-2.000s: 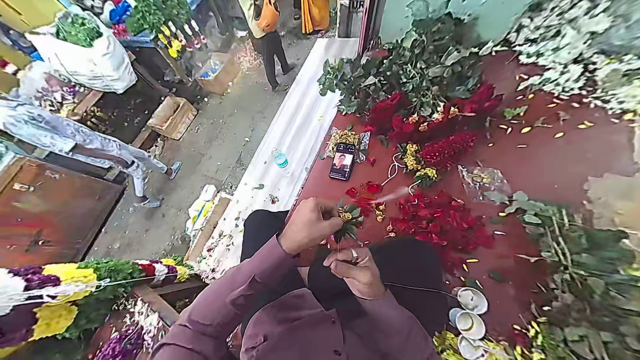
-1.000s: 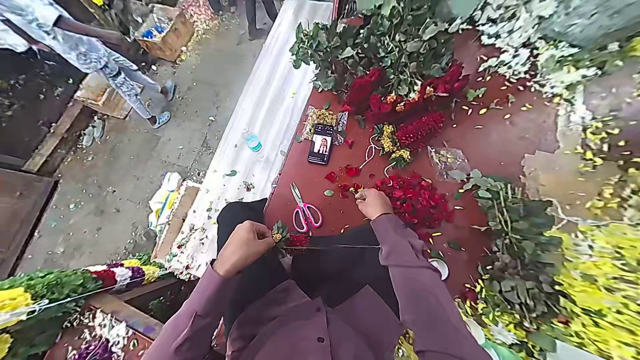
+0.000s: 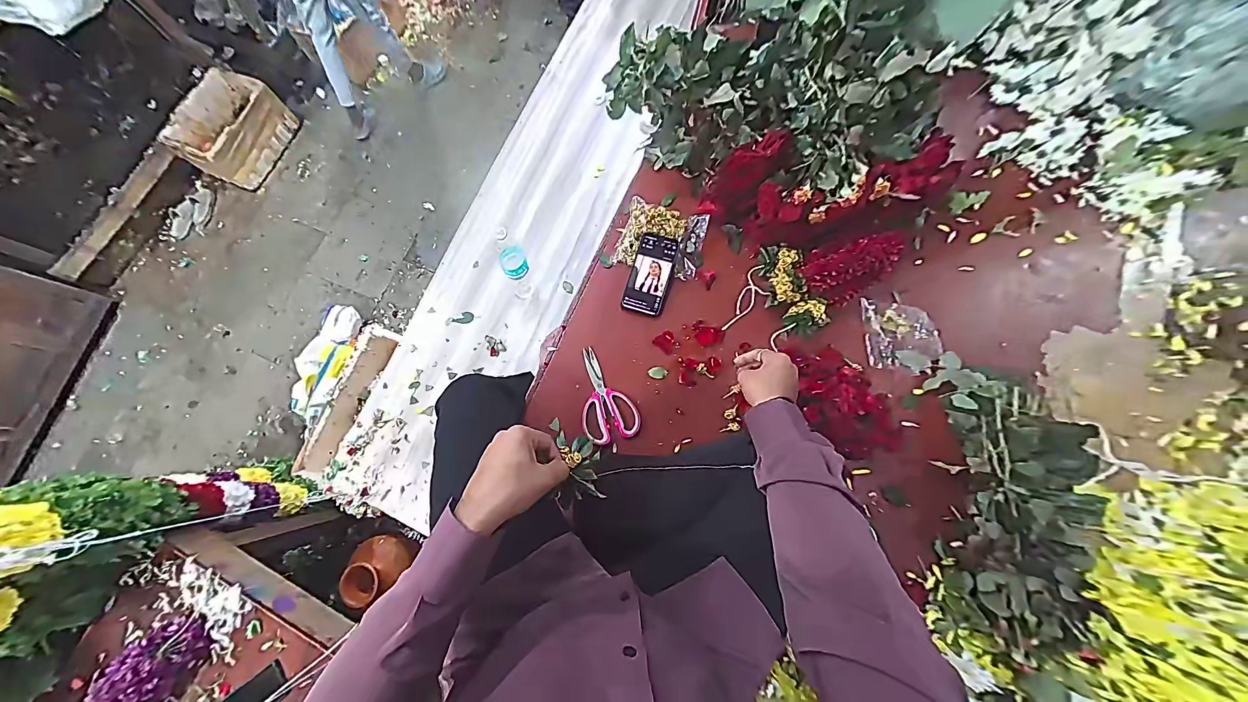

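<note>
My left hand [image 3: 512, 476] pinches a small bunch of green leaves and yellow flowers [image 3: 577, 458] above my lap. A thin thread [image 3: 682, 467] runs from the bunch to the right, toward my right arm. Over the red surface, my right hand [image 3: 766, 376] has its fingertips together beside the heap of red petals [image 3: 846, 400]; whether something small is between them cannot be made out. Pink-handled scissors [image 3: 606, 405] lie between my hands, blades slightly apart. Small yellow flowers [image 3: 731, 414] lie just below my right hand.
A smartphone [image 3: 650, 275] lies beside yellow flowers in plastic. Red garlands [image 3: 858, 263], leafy stems [image 3: 780, 88] and yellow blossoms [image 3: 1170, 585] surround the red platform. White cloth [image 3: 526, 195] with a bottle [image 3: 514, 261] borders it at left. A person's legs [image 3: 331, 58] show on the walkway.
My hands were together around the leafy bunch two seconds ago; they are now apart, the right one over by the petals. The scissors have come into view. The passer-by has moved farther up the walkway.
</note>
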